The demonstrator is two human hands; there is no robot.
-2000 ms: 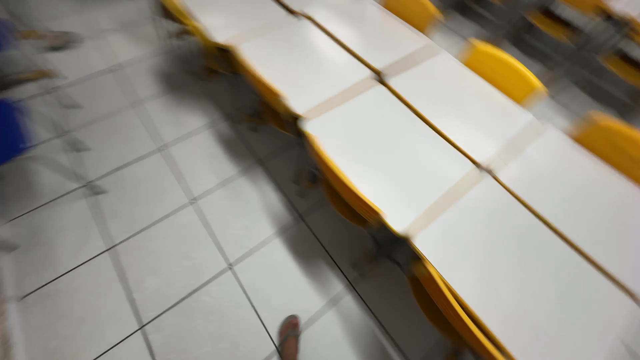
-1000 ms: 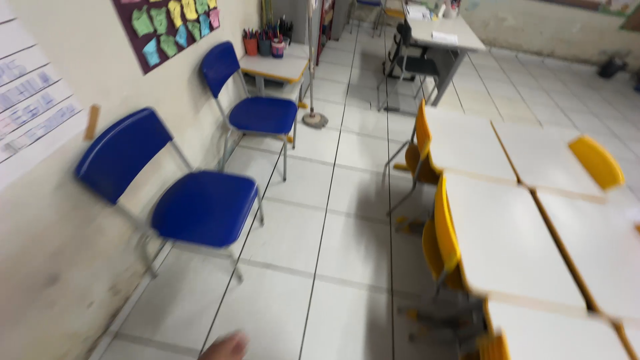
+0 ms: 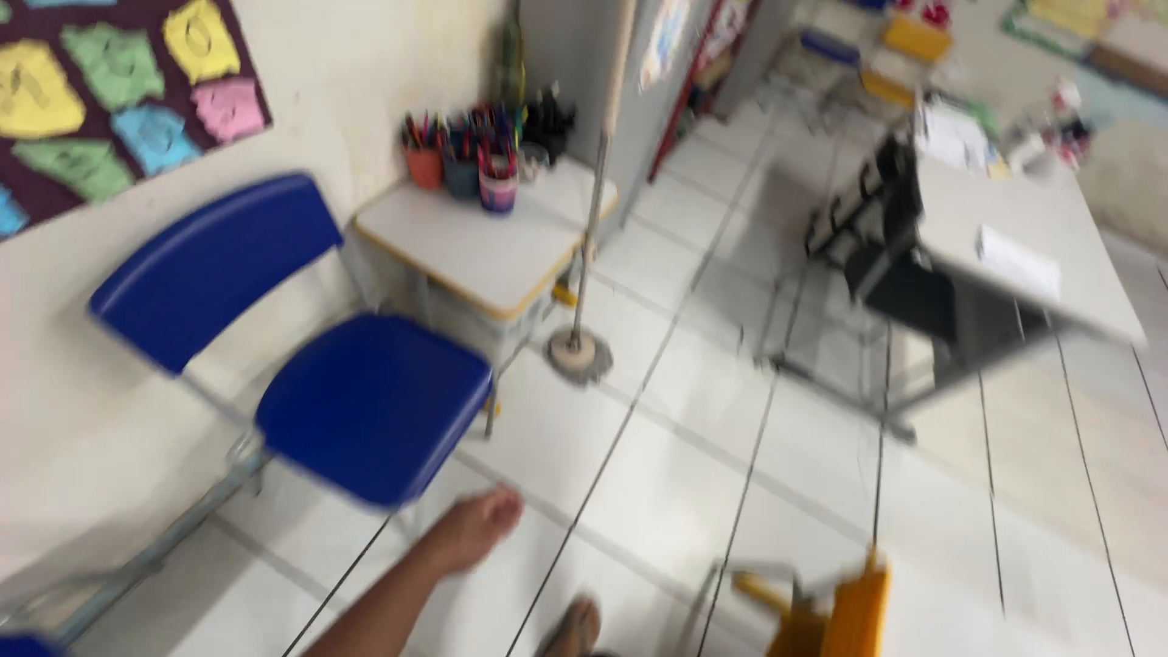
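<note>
My left hand [image 3: 474, 529] hangs over the white tiled floor, fingers curled and blurred, touching nothing that I can see; whether its fingers are fully closed is unclear. Nearest to it is a blue plastic chair [image 3: 374, 406], just above and to its left. Beyond stands a mop [image 3: 598, 201], upright, its round head [image 3: 578, 355] on the floor beside a small table [image 3: 484, 242]. Cups of pens and pencils [image 3: 461, 160] sit on that table. My right hand is out of view.
A sandalled foot [image 3: 573, 625] shows at the bottom. A yellow chair [image 3: 853, 611] is at the lower right. Farther off, a desk [image 3: 995, 210] bears papers, with a black chair [image 3: 899, 283] beside it. A grey cabinet [image 3: 570, 55] stands by the wall, near a board of coloured paper pieces [image 3: 114, 82].
The view has swung from the rows of white tables to the blue chairs, and the small table and mop are now nearer. More of my left hand and forearm shows.
</note>
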